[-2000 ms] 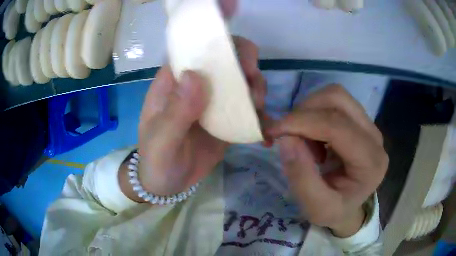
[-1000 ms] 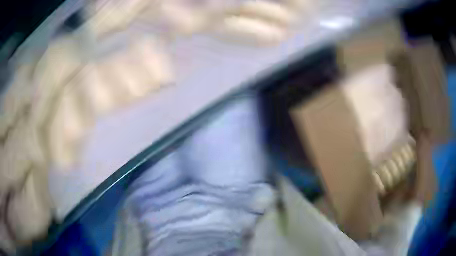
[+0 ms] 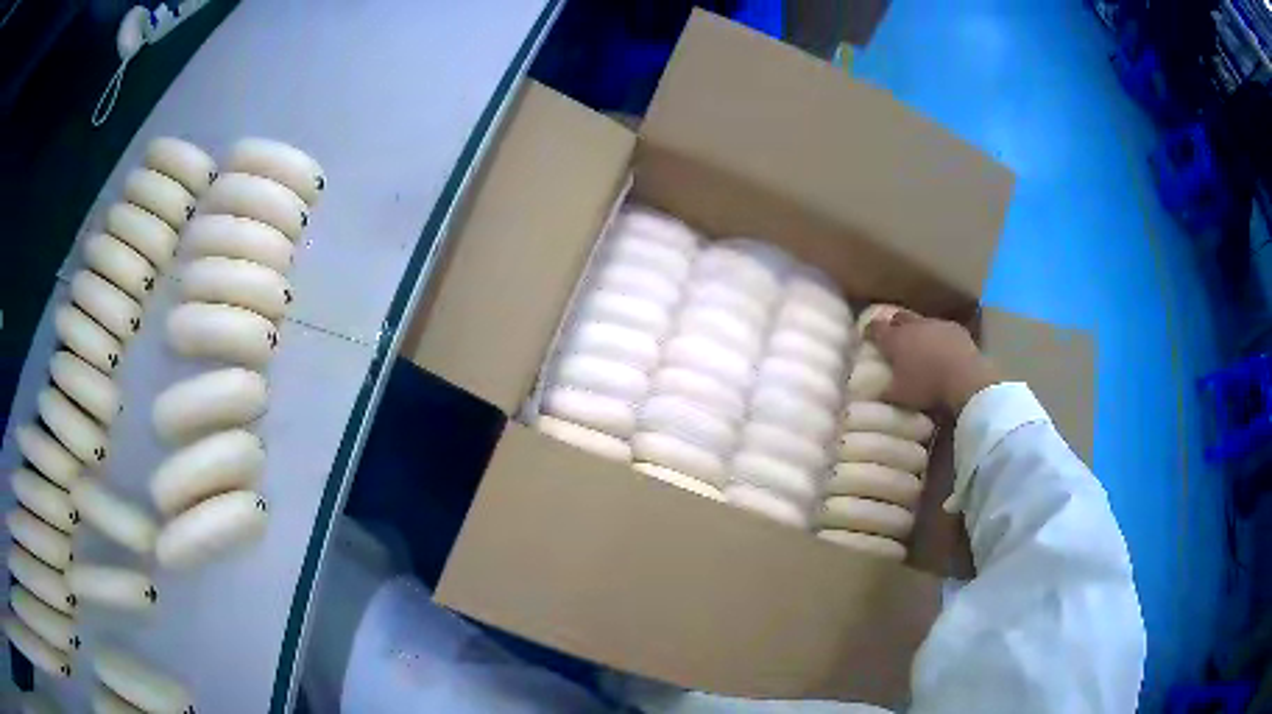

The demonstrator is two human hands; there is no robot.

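Note:
My right hand (image 3: pixel 924 356) reaches into a large open brown carton (image 3: pixel 698 586), at the far end of its rightmost row. Its fingers are on a cream housing (image 3: pixel 876 318) there; whether they grip it is hidden. Packed cream housings (image 3: pixel 746 356) stand on edge in rows inside the carton. A thin clear liner seems to cover the left and middle rows, while the right row is uncovered. My left hand is out of the picture.
The curved bench (image 3: pixel 366 209) on the left bears two long rows of cream housings (image 3: pixel 230 286) and a few loose ones. A white corded part (image 3: pixel 135 31) lies at its far side. Blue floor (image 3: pixel 963 84) and blue stools (image 3: pixel 1242 405) are at the right.
The view has swung right to the carton. The housing held in both hands two seconds ago is no longer seen in them. My right hand is now in the carton; my left hand has left view.

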